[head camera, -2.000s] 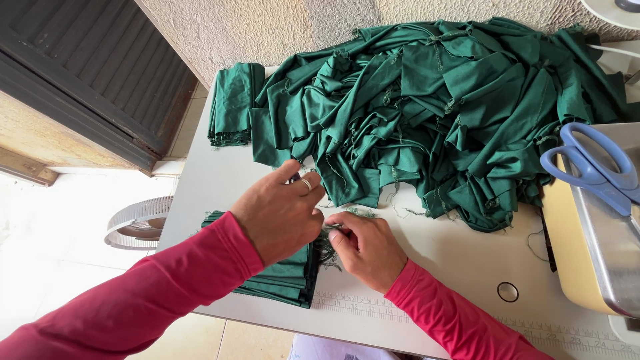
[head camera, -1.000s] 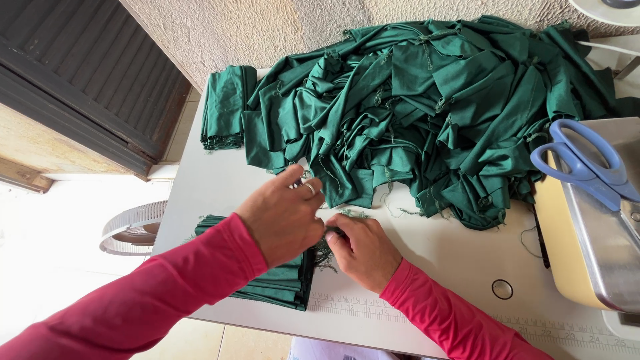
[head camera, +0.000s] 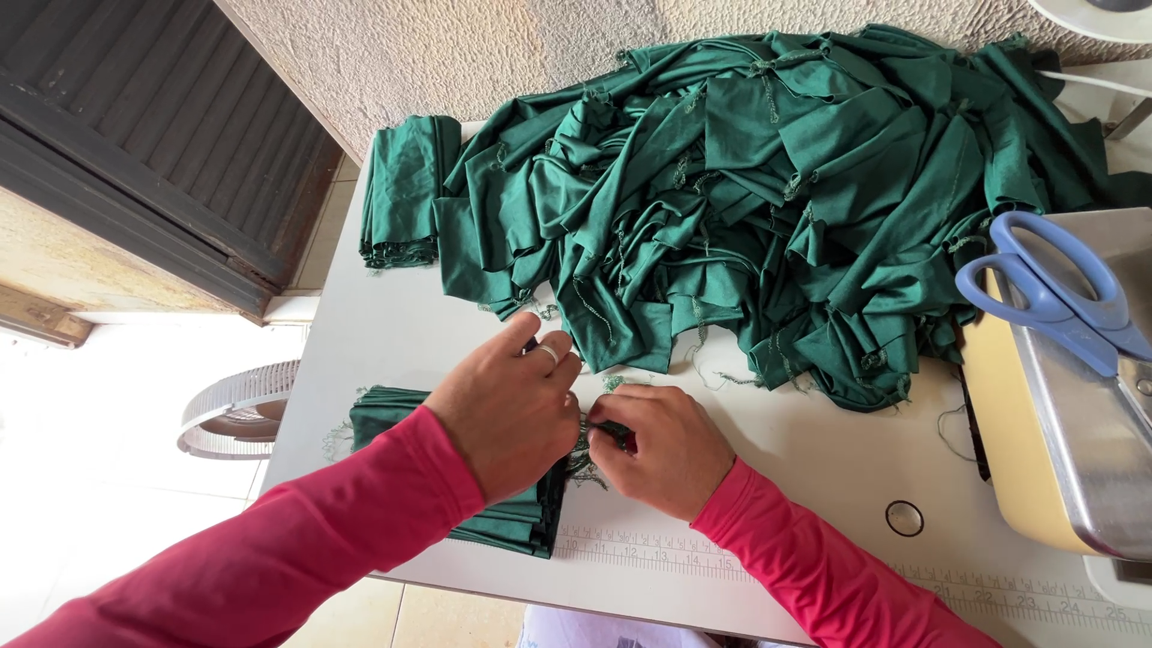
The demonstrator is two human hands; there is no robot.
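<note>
My left hand [head camera: 515, 409], with a ring on one finger, curls around a small dark tool, mostly hidden; its kind I cannot tell. Its fingertips meet my right hand [head camera: 664, 445], which pinches dark thread ends at the right edge of a stack of folded green fabric pieces [head camera: 517, 522]. The stack lies on the white table, partly under my left hand and sleeve. Loose green threads [head camera: 589, 463] stick out beside the fingers. Beyond the hands spreads a large heap of green fabric pieces [head camera: 747, 198] with thread chains at their edges.
A second folded green stack [head camera: 409, 189] is at the table's far left. Blue-handled scissors [head camera: 1053, 288] rest on the sewing machine [head camera: 1035, 432] at right. A ruler scale [head camera: 666, 553] runs along the table's front edge. A fan [head camera: 243, 414] stands beyond the left edge, near a dark shutter.
</note>
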